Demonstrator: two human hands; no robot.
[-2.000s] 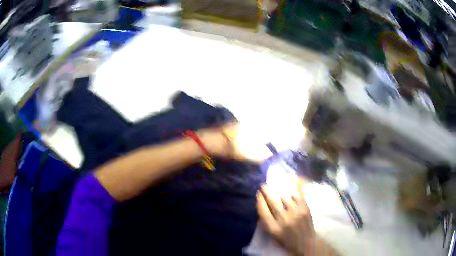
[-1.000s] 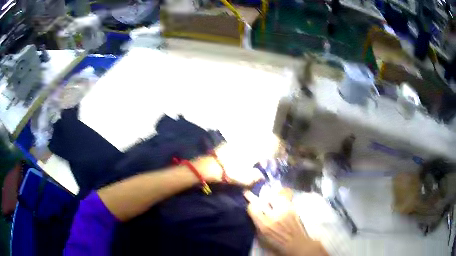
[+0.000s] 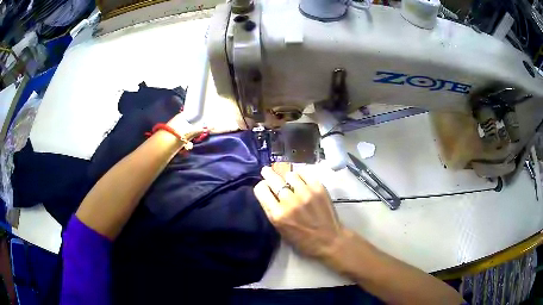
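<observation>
The dark navy garment piece (image 3: 196,223) lies left of the needle, with a shinier navy area (image 3: 202,170) on top. Its right edge reaches the presser foot (image 3: 262,146) of the cream sewing machine (image 3: 357,53). My left hand (image 3: 202,126) lies over the garment's upper part, left of the foot; a white bar and glare hide part of it, and its fingers are unclear. My right hand (image 3: 297,205), with a ring, has thumb and fingertips together at the cloth's edge just in front of the foot.
Thread snips (image 3: 374,180) and a white chip (image 3: 366,149) lie right of a white rounded fitting (image 3: 334,150). A dark square plate (image 3: 302,143) is beside the foot. The white bar (image 3: 197,77) stands left of the head. The table's rounded edge (image 3: 476,265) is at right front.
The view has shifted closer to the machine and is sharper, so the head and snips now show clearly. Both hands remain on the garment by the foot.
</observation>
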